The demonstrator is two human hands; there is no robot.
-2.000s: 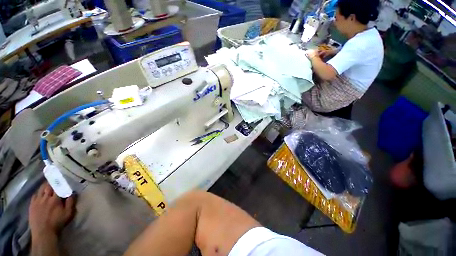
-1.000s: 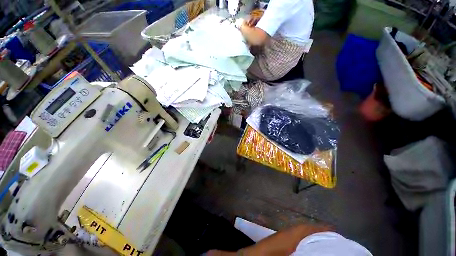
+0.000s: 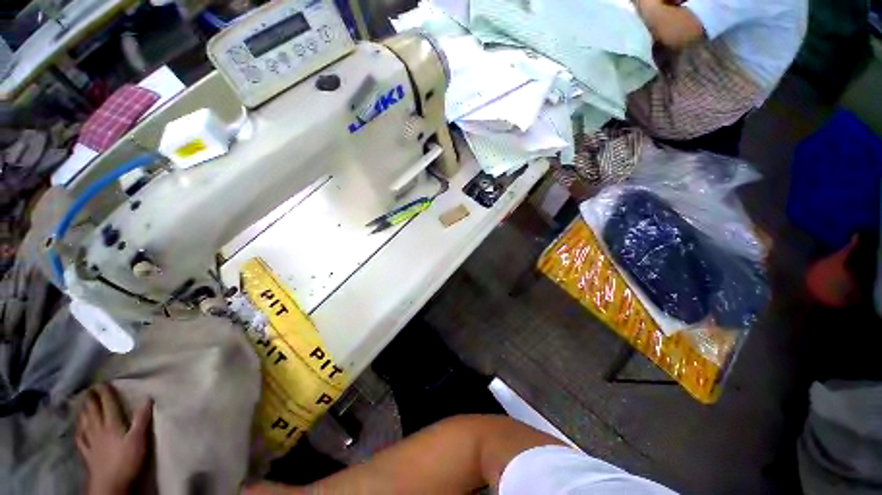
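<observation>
Grey-taupe cloth point(image 3: 198, 387) lies left of the yellow "PIT" tape point(image 3: 290, 353) and drapes over the near table edge. The white sewing machine point(image 3: 280, 145) stands across the upper left, its needle area partly hidden beside the cloth. My left hand point(image 3: 113, 435) lies on the cloth at the lower left, fingers spread and thumb apart, with no cloth visibly pinched. My right forearm reaches in from the bottom right; my right hand is cut off or hidden at the bottom edge by the cloth.
Green and black snips point(image 3: 399, 216) and a small tan block point(image 3: 454, 216) lie on the table. Pale green and white cloth pieces point(image 3: 522, 87) are heaped beyond it. A yellow-edged stool point(image 3: 629, 314) holds a plastic-wrapped dark item. A seated person point(image 3: 735, 58) is at the upper right.
The view swung right and then back left. The left hand and taupe cloth are in view again. More yellow tape shows beside the cloth than in the earliest frame.
</observation>
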